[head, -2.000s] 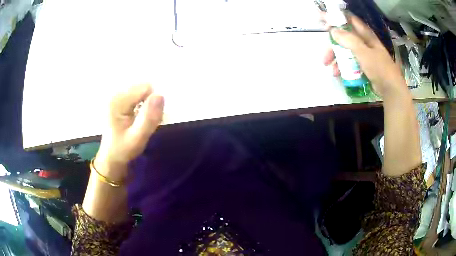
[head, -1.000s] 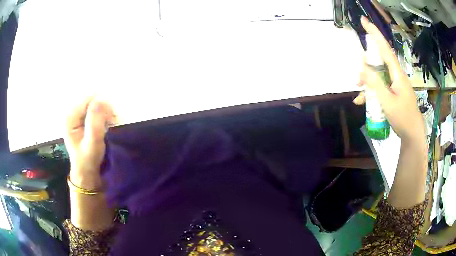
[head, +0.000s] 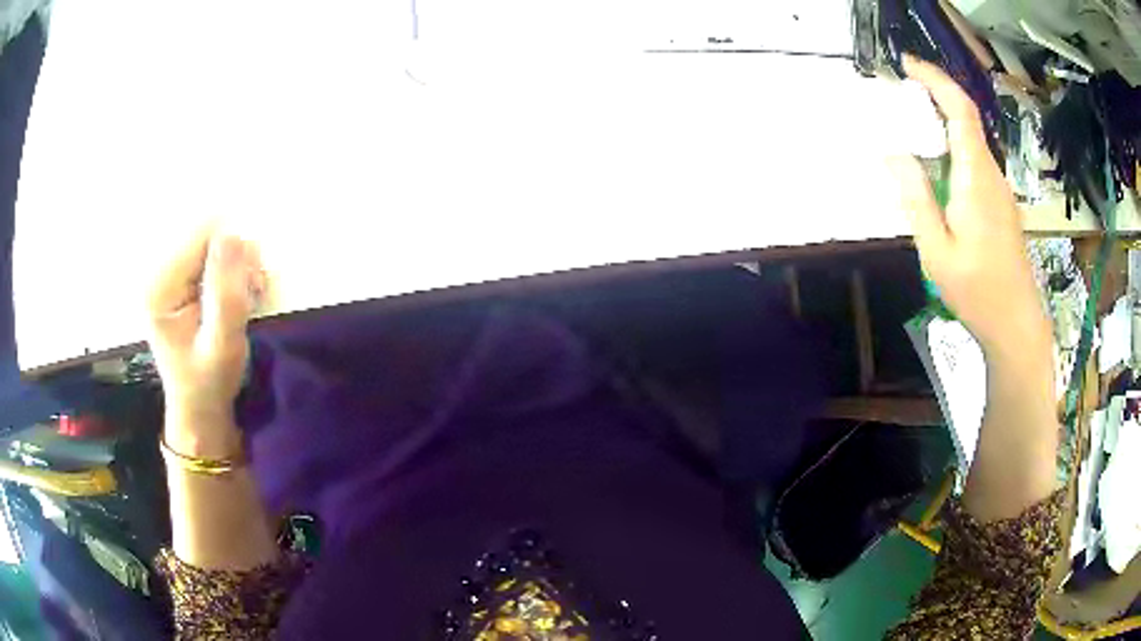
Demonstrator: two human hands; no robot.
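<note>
My right hand (head: 982,232) is around a bottle (head: 930,135) with a white upper part and a green lower part, at the right end of the white table top (head: 501,163). The hand hides most of the bottle. My left hand (head: 207,307) is at the table's front edge on the left, its fingers curled in. Something small and pale may be at its fingertips, but glare hides it, so I cannot tell whether it holds anything. A thin dark seam line runs across the table at the top.
Purple cloth (head: 501,426) lies below the table edge, over my lap. Dark strips (head: 1089,132) hang at the upper right. A white paper sheet (head: 957,376) hangs at the lower right. A yellow tube (head: 63,478) is at the left, beside dark cloth.
Since two seconds ago, my left hand has moved left along the table edge. My right hand, with the bottle, has moved right to the table's end. The bottle was tilted lower one second ago.
</note>
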